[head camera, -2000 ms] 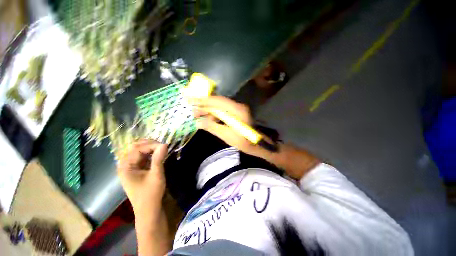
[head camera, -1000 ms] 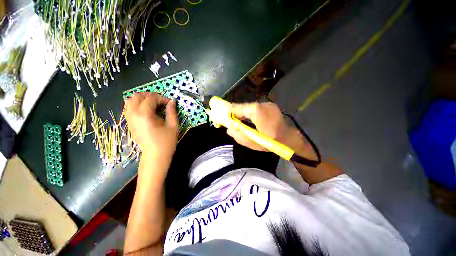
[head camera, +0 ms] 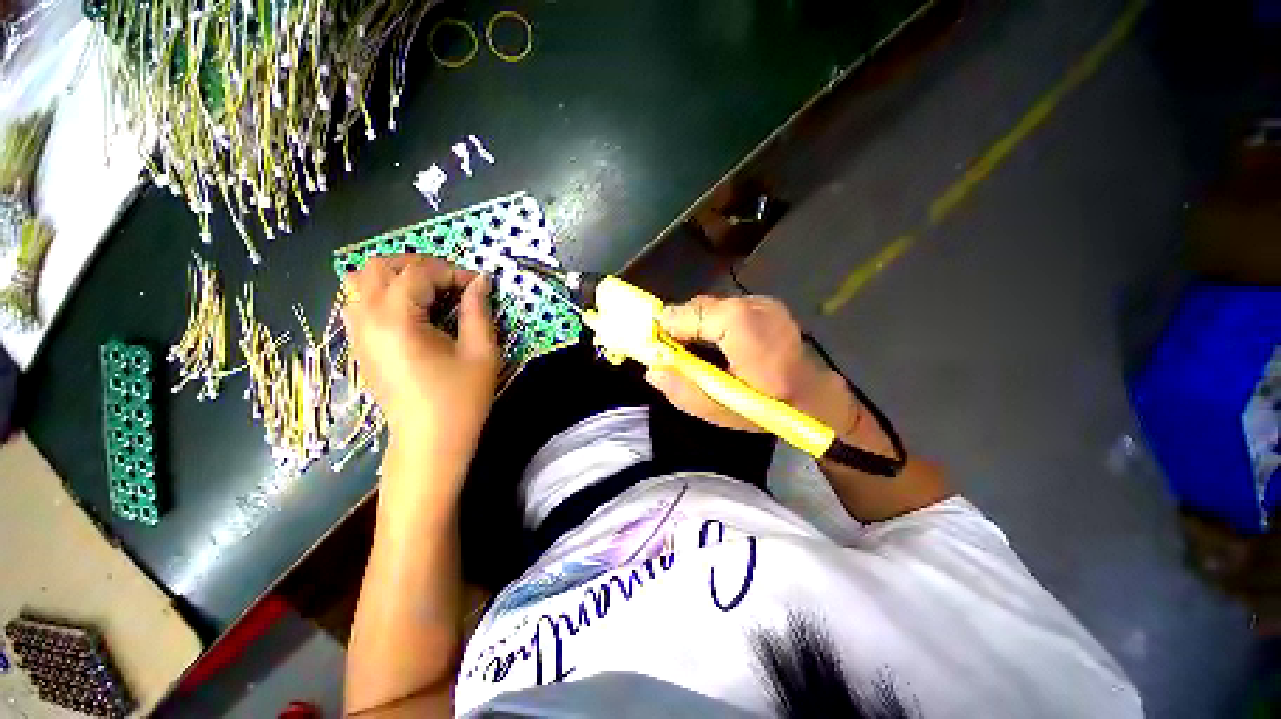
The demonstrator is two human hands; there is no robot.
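The green PCB panel (head camera: 527, 222) lies tilted near the bench's front edge, with rows of round boards. My left hand (head camera: 422, 320) rests over its left part, thumb and fingers bent together at the panel; whether a wire is between the fingertips is hidden. My right hand (head camera: 752, 351) holds the yellow soldering iron (head camera: 731, 393), its dark tip pointing left over the middle of the panel. The iron's black cord loops behind the wrist. Thin lead wires (head camera: 288, 400) lie in loose piles left of my left hand.
A tangled mass of wired boards (head camera: 253, 113) lies at the far left. White scraps (head camera: 431, 179) and rubber bands (head camera: 509, 35) lie beyond the panel. A spare PCB strip (head camera: 131, 433) lies at left. A dark part block (head camera: 68, 666) sits on cardboard (head camera: 70, 541). A blue bin (head camera: 1208, 400) stands at right.
Since the first frame, my left hand has moved from the wires onto the panel, and the iron has moved right, its tip now over the panel. Since one second ago the hands have barely moved.
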